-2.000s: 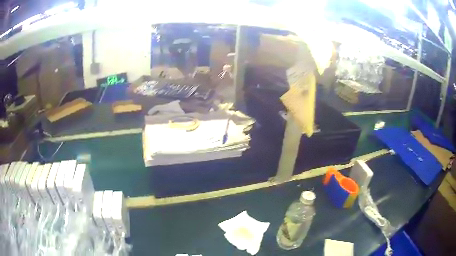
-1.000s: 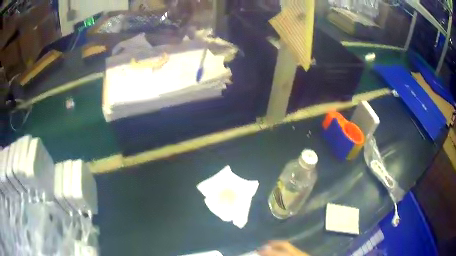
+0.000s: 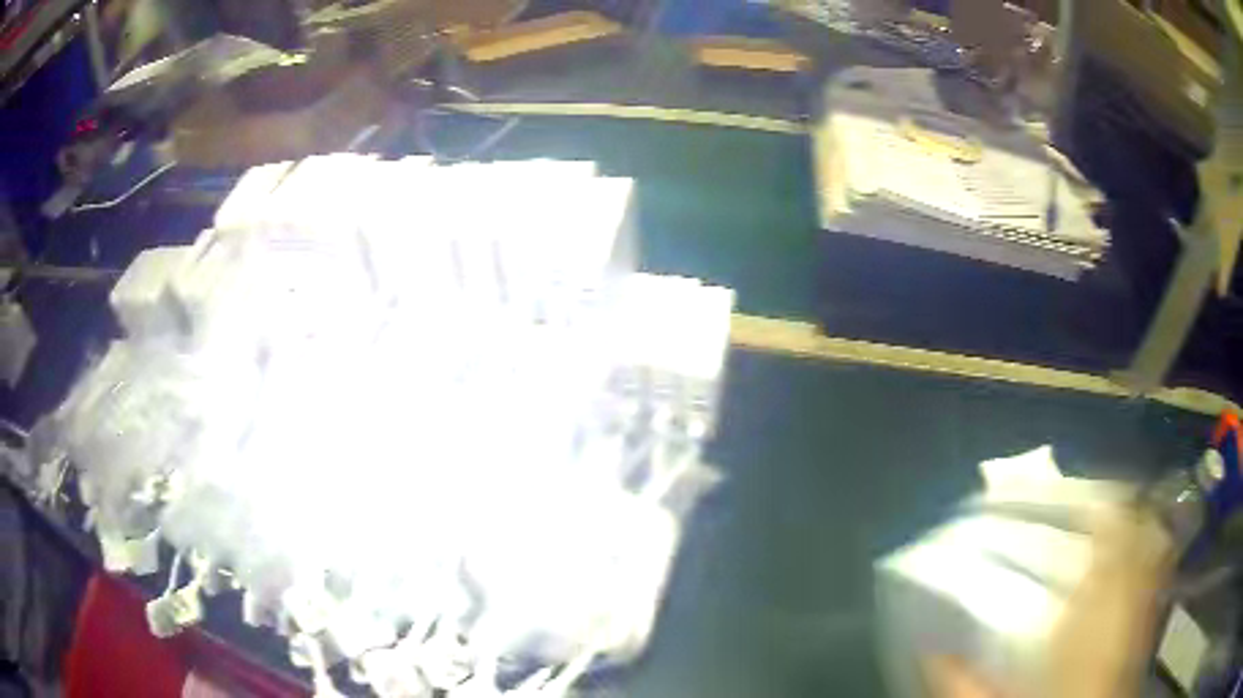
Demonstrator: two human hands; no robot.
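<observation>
My right hand is blurred at the lower right, around a pale, slab-like white piece that looks like power strips. A skin-coloured patch shows low on the piece's front; blur hides which finger it is. The wiping cloth shows its ragged edge just behind the piece. White power strips stand in rows at left, overexposed. Bagged power cords hang in front of them. My left hand is not seen.
A paper stack lies on a black box beyond the pale rail. The orange and blue holder is cut by the right edge. A red object is at lower left. Cartons stand behind.
The view has swung left, so the strip rows fill the left and centre and the cloth sits at right. My right hand has come up from the lower edge with the white piece.
</observation>
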